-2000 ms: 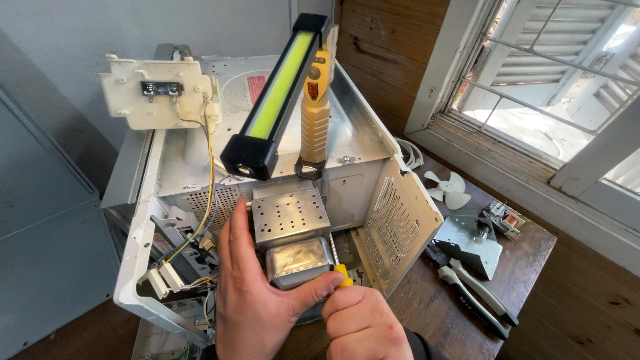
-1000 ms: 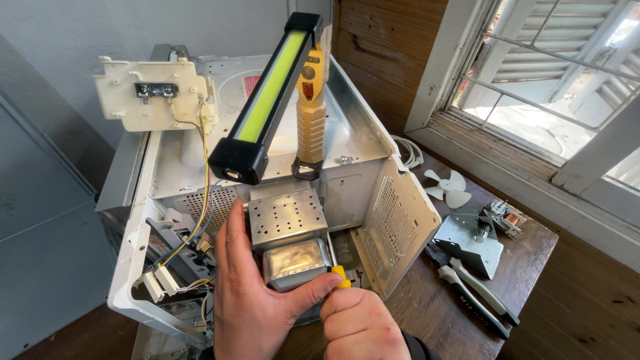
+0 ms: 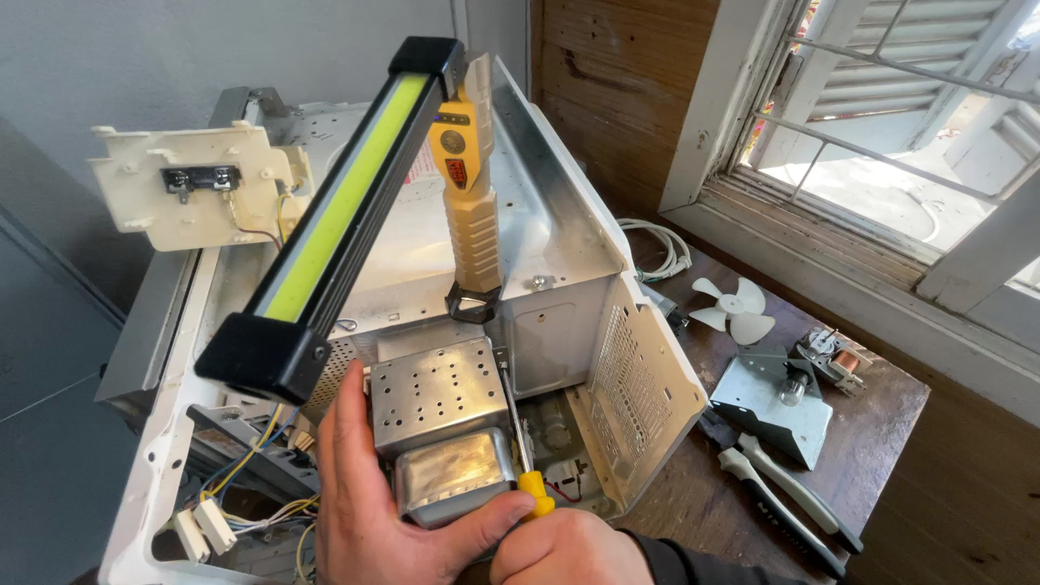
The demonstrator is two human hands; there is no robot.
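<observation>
A magnetron (image 3: 439, 398) with a perforated metal box and a rounded metal cover sits in the opened microwave oven chassis (image 3: 561, 284). My left hand (image 3: 382, 512) wraps its left side and lower end, the thumb reaching toward the screwdriver's handle. In my right hand (image 3: 573, 552) is a yellow-handled screwdriver (image 3: 520, 431); its shaft runs up along the magnetron's right side, and the tip meets a small bracket near the cavity wall. A yellow work light (image 3: 467, 203) stands on the chassis above the magnetron, its lamp bar (image 3: 349, 203) slanting down to the left.
White connectors (image 3: 203, 532) on wires lie at the lower left, and a cream plastic panel (image 3: 195, 187) rests at the upper left. On the wooden table (image 3: 886, 406) are a fan blade (image 3: 734, 307), a small motor (image 3: 833, 357), a metal bracket with a bulb (image 3: 776, 398), pliers (image 3: 780, 504) and a coiled cable (image 3: 666, 252).
</observation>
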